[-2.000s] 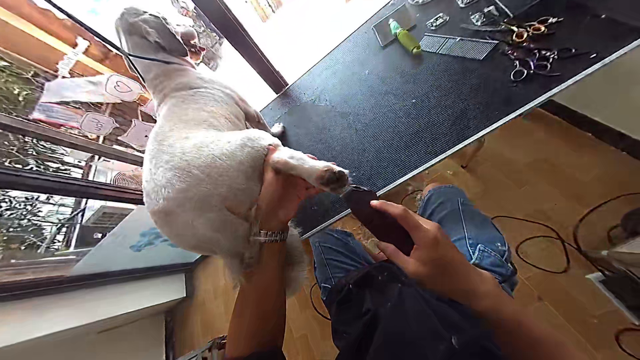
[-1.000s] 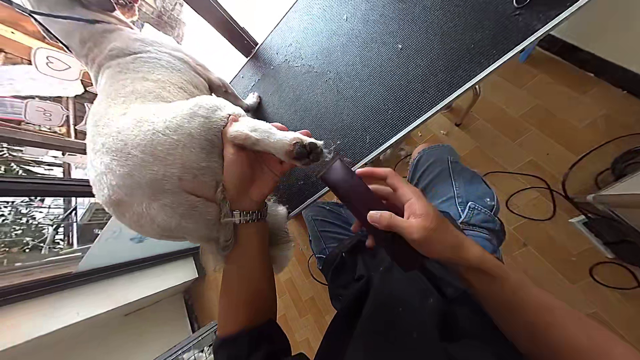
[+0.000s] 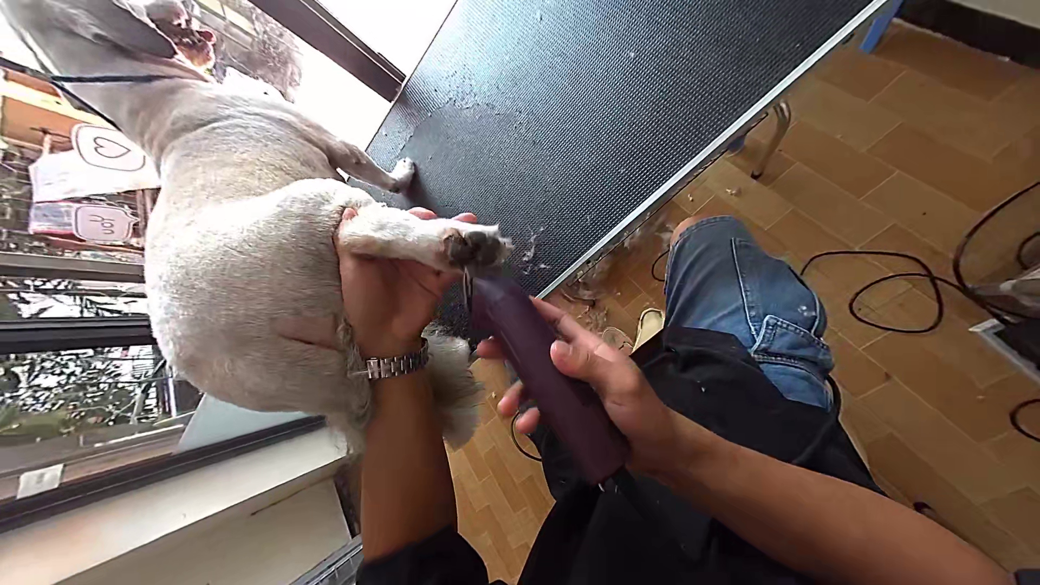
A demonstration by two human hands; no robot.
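Observation:
A short-coated pale dog point(image 3: 244, 211) stands at the left, a dark leash around its neck. My left hand point(image 3: 394, 292), with a metal watch point(image 3: 396, 363) at the wrist, is under the dog's raised hind leg point(image 3: 398, 233) and holds it, fingertips showing beyond it. The dark paw pads point(image 3: 474, 246) are turned up toward the camera. In my right hand point(image 3: 593, 366) is a dark purple electric clipper point(image 3: 544, 378), its blade end touching or very close to the paw's lower edge. Another paw point(image 3: 403, 174) of the dog rests on the table.
The black textured grooming table point(image 3: 585, 106), with a metal edge point(image 3: 731, 130), carries loose hair clippings. A window point(image 3: 73, 390) stands at the left. Black cables point(image 3: 881, 256) lie on the tiled floor at the right. My knee in jeans point(image 3: 731, 284) is beside the table edge.
The clipper in my right hand has gone from pointing at the paw's tip to its lower edge by the pads. The view has shifted, and the scissors and comb seen earlier are out of frame.

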